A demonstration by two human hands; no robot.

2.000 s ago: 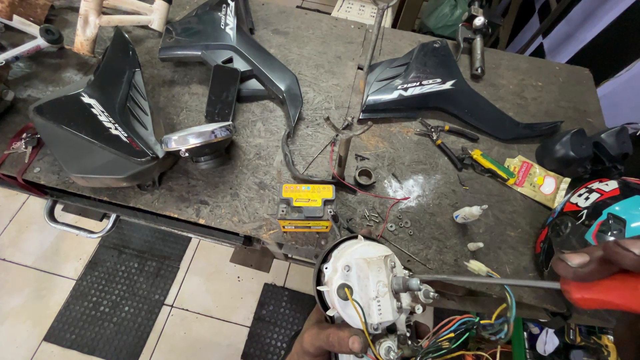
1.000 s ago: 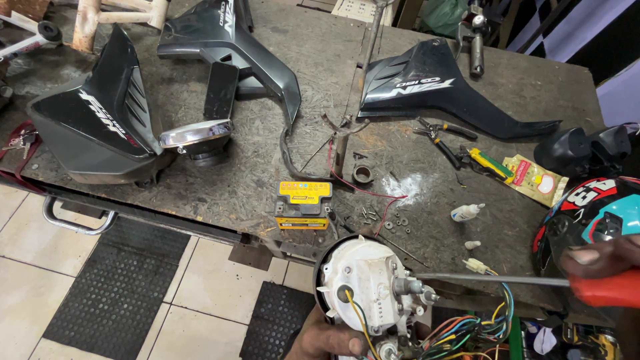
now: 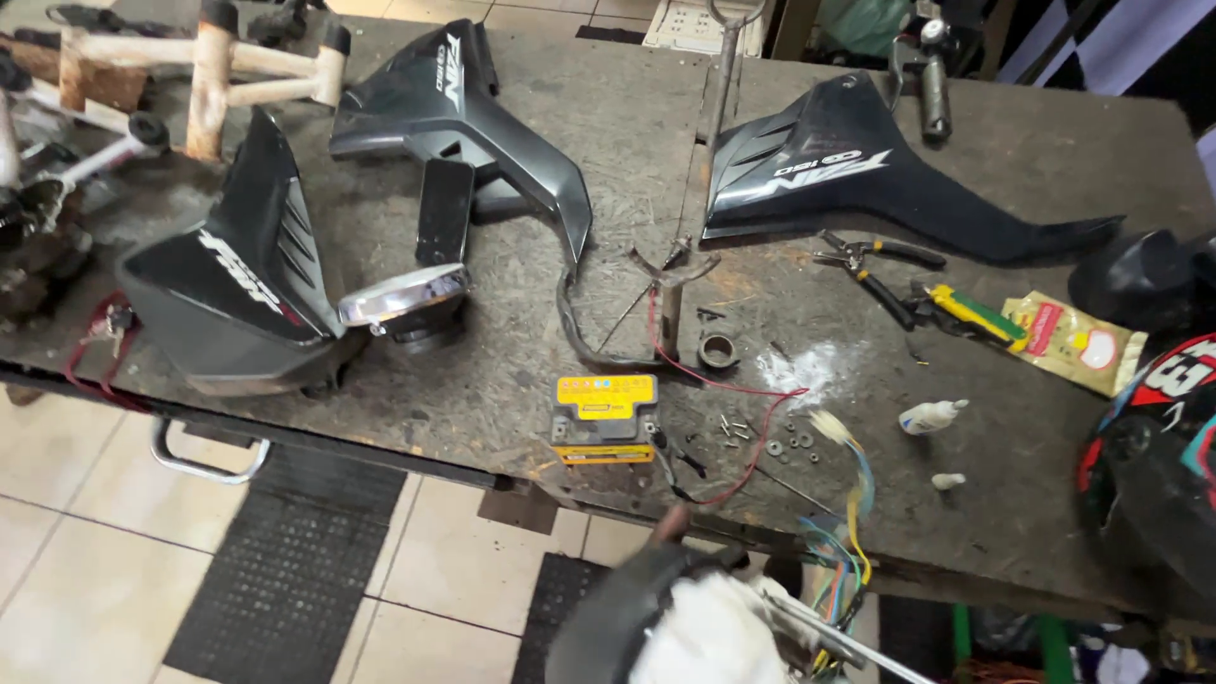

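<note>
At the bottom centre, a round white-backed instrument unit [image 3: 712,632] with a black housing is tilted and blurred. A fingertip of my left hand [image 3: 673,524] shows at the housing's upper edge; the rest of that hand is hidden. A metal screwdriver shaft [image 3: 860,641] crosses the unit's right side, with its handle out of view, and my right hand is not visible. Coloured wires [image 3: 841,570] run beside the unit up to a pale connector [image 3: 831,427] over the bench edge. A yellow and black battery [image 3: 605,418] sits near that edge, with a red wire beside it.
The workbench [image 3: 513,399] carries black motorcycle fairings [image 3: 845,180], a round headlamp [image 3: 404,296], a phone-like black slab [image 3: 446,211], pliers [image 3: 869,271], small bottles [image 3: 931,416], loose screws and washers [image 3: 788,444], and a helmet [image 3: 1154,465]. A metal handle [image 3: 209,465] juts from the bench front.
The instrument unit has turned and tilted, its black housing now facing left. The wires and connector have shifted left. My right hand and the red screwdriver handle have left the view.
</note>
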